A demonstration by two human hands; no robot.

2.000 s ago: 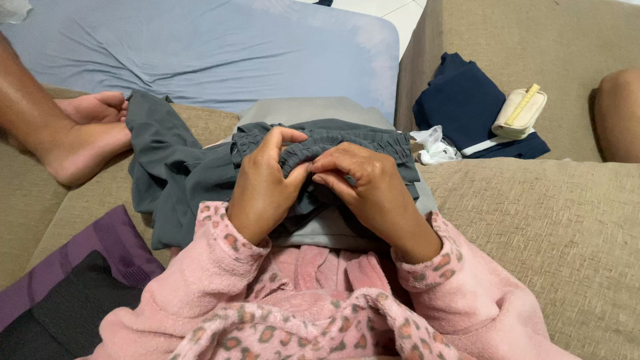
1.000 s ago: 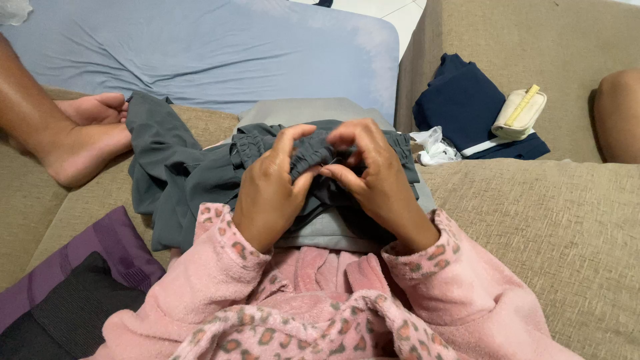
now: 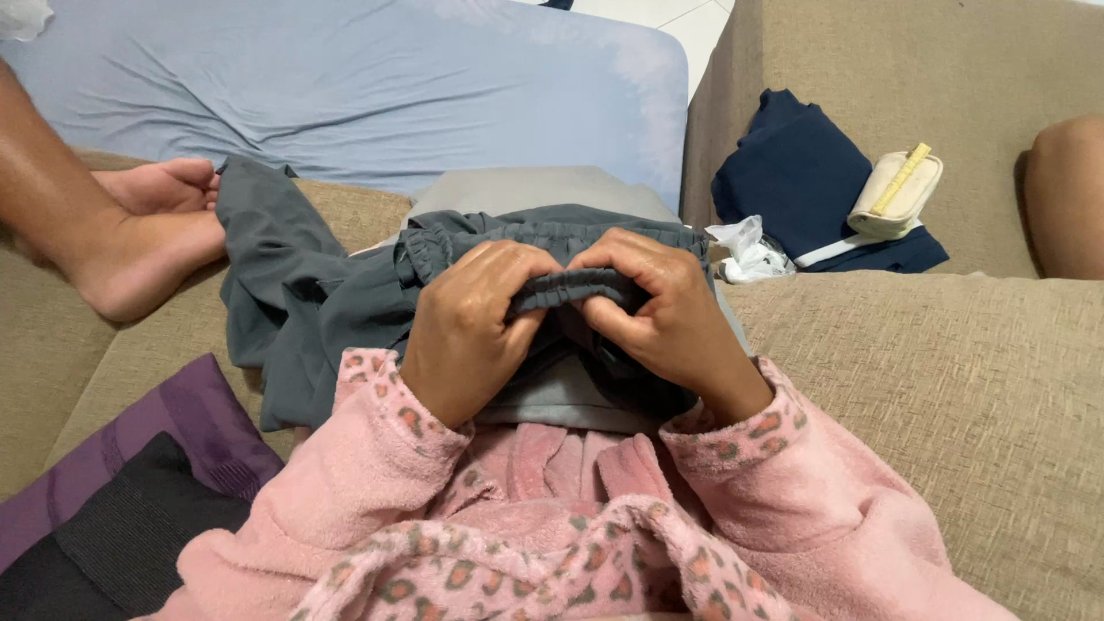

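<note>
A dark grey garment (image 3: 319, 302) with a gathered elastic waistband (image 3: 565, 289) lies across my lap, its far end spread to the left. My left hand (image 3: 479, 319) pinches the waistband between thumb and curled fingers. Close beside it on the right, my right hand (image 3: 668, 315) grips the same band in the same way, so a short stretch of it shows between the two hands. Beneath the garment is a light grey surface or cloth (image 3: 552, 185). Pink fleece sleeves with spotted cuffs cover both forearms. The fingertips under the band are partly hidden.
Another person's foot (image 3: 155, 259) touches the sofa (image 3: 914, 379) side at left, and a knee (image 3: 1069, 198) shows at right. Navy cloth (image 3: 789, 172), a cream pouch (image 3: 884, 211) with yellow measuring tape (image 3: 901, 178) and a plastic bag (image 3: 750, 250) lie right. Purple cloth (image 3: 198, 414) lies lower left.
One second ago my right hand's fingers were raised and spread above the waistband; now they are closed on it. My left hand's fingers have also come down onto the band.
</note>
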